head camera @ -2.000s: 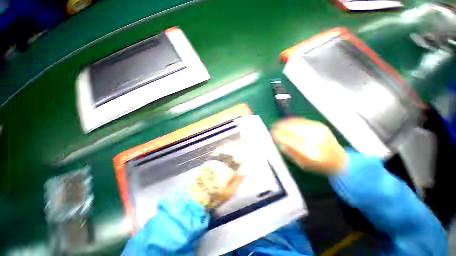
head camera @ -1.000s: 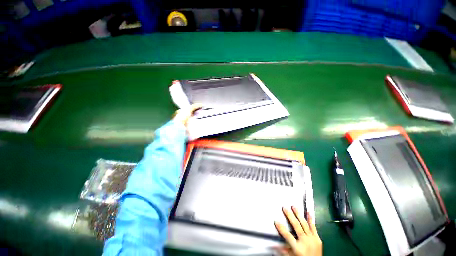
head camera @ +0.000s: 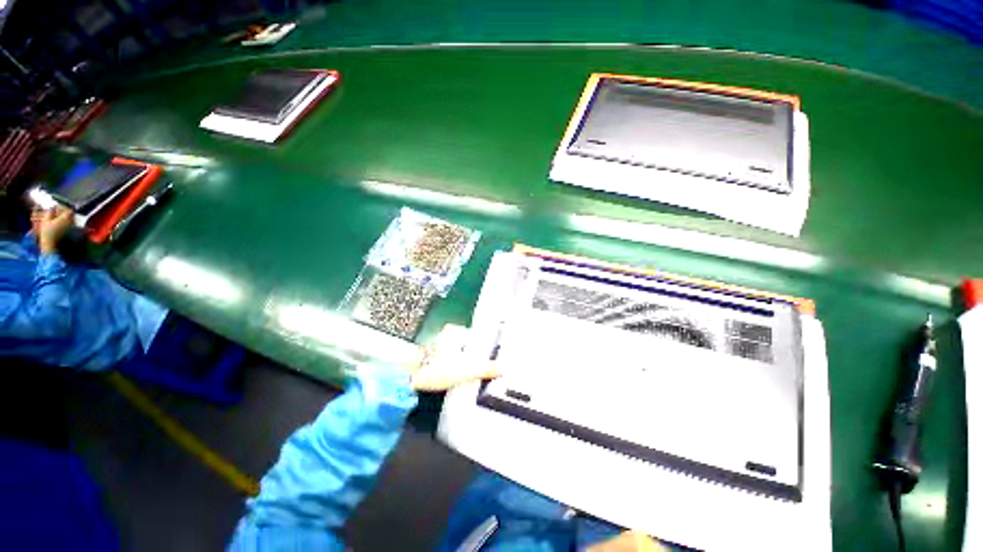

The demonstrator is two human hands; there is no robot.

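A grey laptop bottom cover (head camera: 647, 372) lies underside up in front of me on a white sheet (head camera: 539, 458), with orange edging behind. My left hand (head camera: 453, 361) is at its left edge, fingers touching the edge area; whether it grips is unclear. My right hand (head camera: 628, 542) is at the bottom edge of the picture by the sheet's near side, mostly cut off. The black electric screwdriver (head camera: 911, 415) lies on the bench to the right, tip away from me. Two clear screw bags (head camera: 437, 248) lie left of the laptop, the browner one farther back.
Another laptop (head camera: 690, 135) on white and orange layers lies beyond mine on the green bench (head camera: 259, 237). More laptops (head camera: 282, 97) lie to the far left. A person in blue sleeves (head camera: 54, 297) handles one at the left. A white sheet edge shows at far right.
The view has turned left. My left hand has left the far laptop and come back to the near one's left edge. My right hand has moved from the cover's right part to the near side.
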